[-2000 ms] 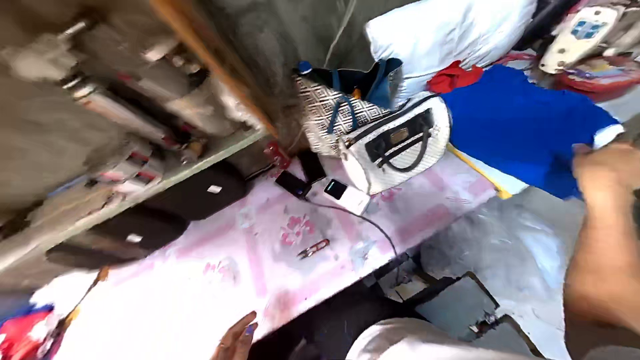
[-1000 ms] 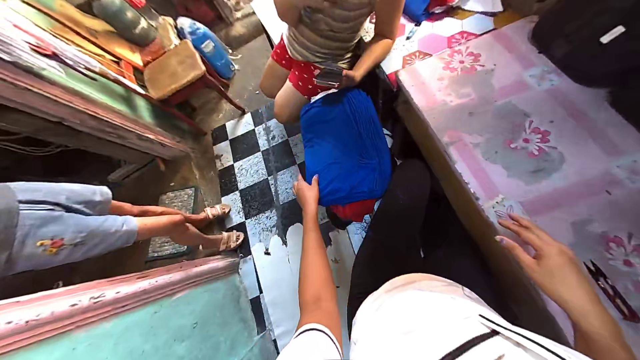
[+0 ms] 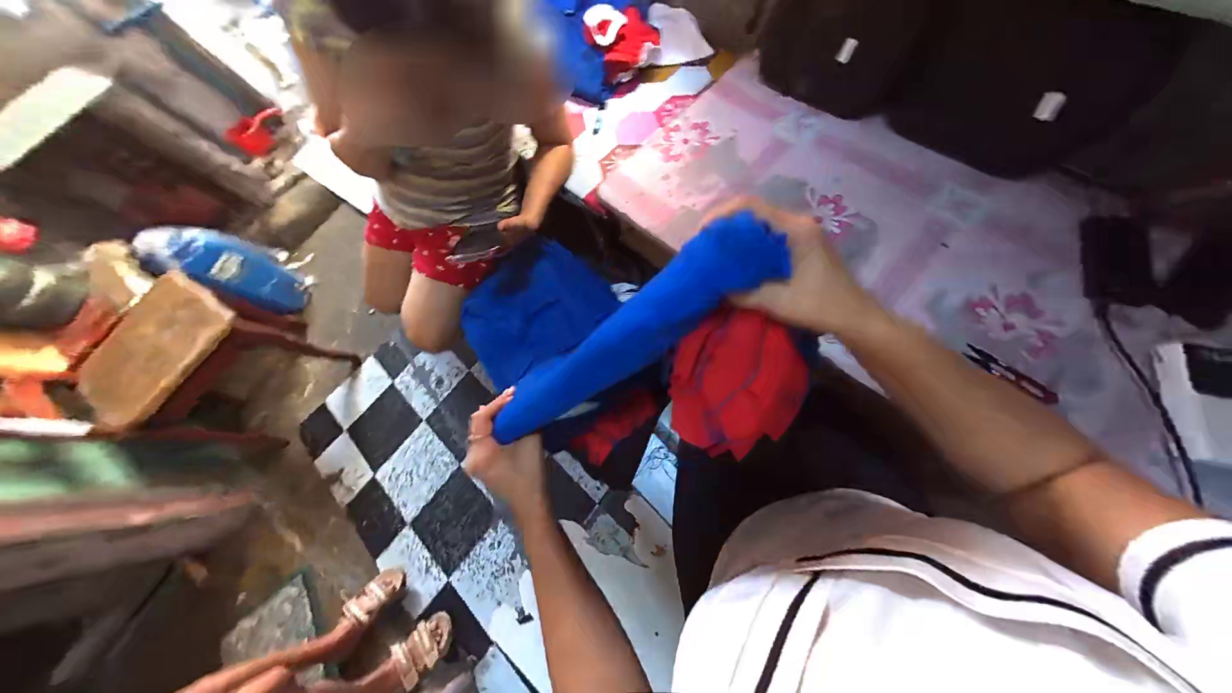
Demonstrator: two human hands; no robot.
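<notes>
A bundle of blue cloth [image 3: 635, 322] is stretched slantwise between my two hands. My left hand [image 3: 505, 457] grips its lower left end, and my right hand [image 3: 804, 269] grips its upper right end. Behind and below it, more blue cloth [image 3: 534, 303] lies in a heap near a seated person's knees. A bunch of red cloth [image 3: 739, 380] is by my lap, just under my right hand. Another bit of red cloth [image 3: 616, 428] shows beneath the blue bundle.
A table with a pink floral cover [image 3: 924, 221] stands at my right, bearing thread snips [image 3: 1011, 375] and dark bags [image 3: 962, 87]. A person in red shorts [image 3: 423, 245] sits ahead. Another person's sandalled feet [image 3: 395, 626] are at lower left, beside a checkered floor [image 3: 423, 481]. A wooden stool [image 3: 154, 351] stands left.
My right hand has moved from over the table onto the blue cloth. Both hands now hold a bundle of it stretched out above the heap. Red cloth shows more by my lap.
</notes>
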